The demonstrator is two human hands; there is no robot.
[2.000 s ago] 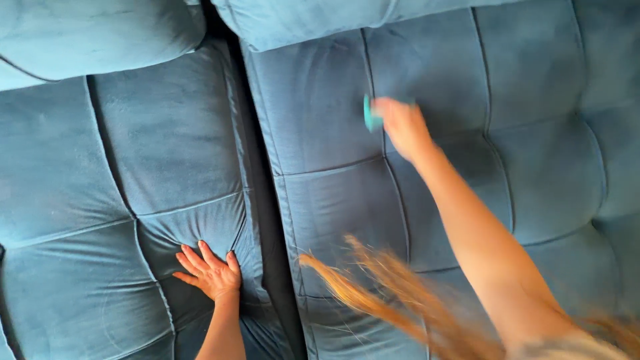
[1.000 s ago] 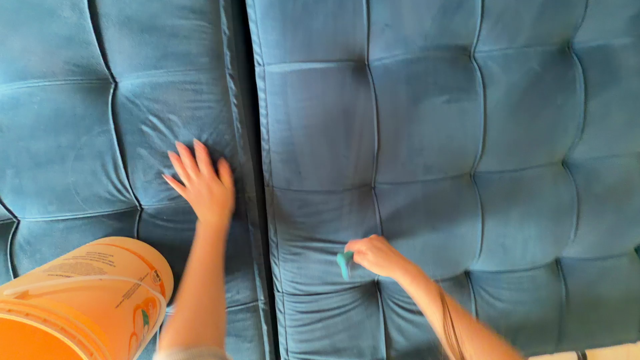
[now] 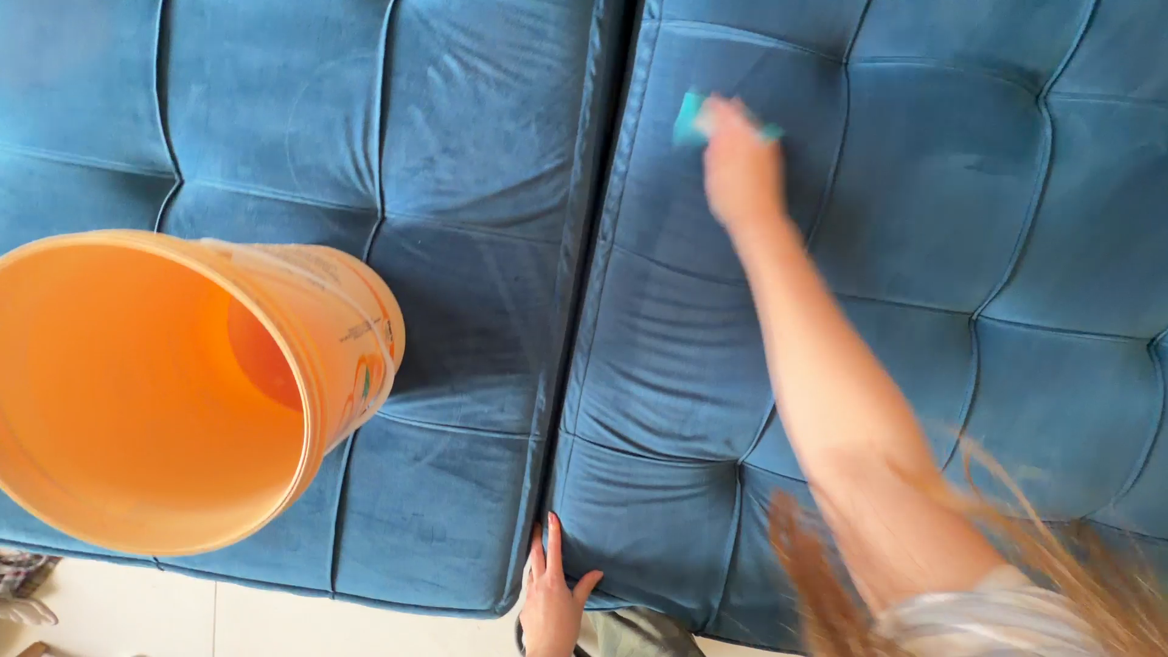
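My right hand [image 3: 744,173], blurred by motion, is closed on a teal cloth or pad [image 3: 691,119] that meets the blue tufted seat cushion [image 3: 922,182] on the right. Its fabric shows darker patches around the hand. My left hand [image 3: 552,593] rests with fingers spread at the front edge, by the gap between the two cushions, and holds nothing. On the left cushion [image 3: 474,347] stands an orange plastic bucket [image 3: 315,401] with a thin white handle; its wide mouth faces me.
A dark gap [image 3: 593,246] runs between the cushions. Pale floor tiles [image 3: 274,616] show below the front edge, with a patterned fabric item [image 3: 23,573] at the lower left. Strands of long hair hang over the lower right.
My left hand has left the top of the left cushion and is now at the front edge by the gap. My right hand, still with the teal item, has moved farther back on the right cushion.
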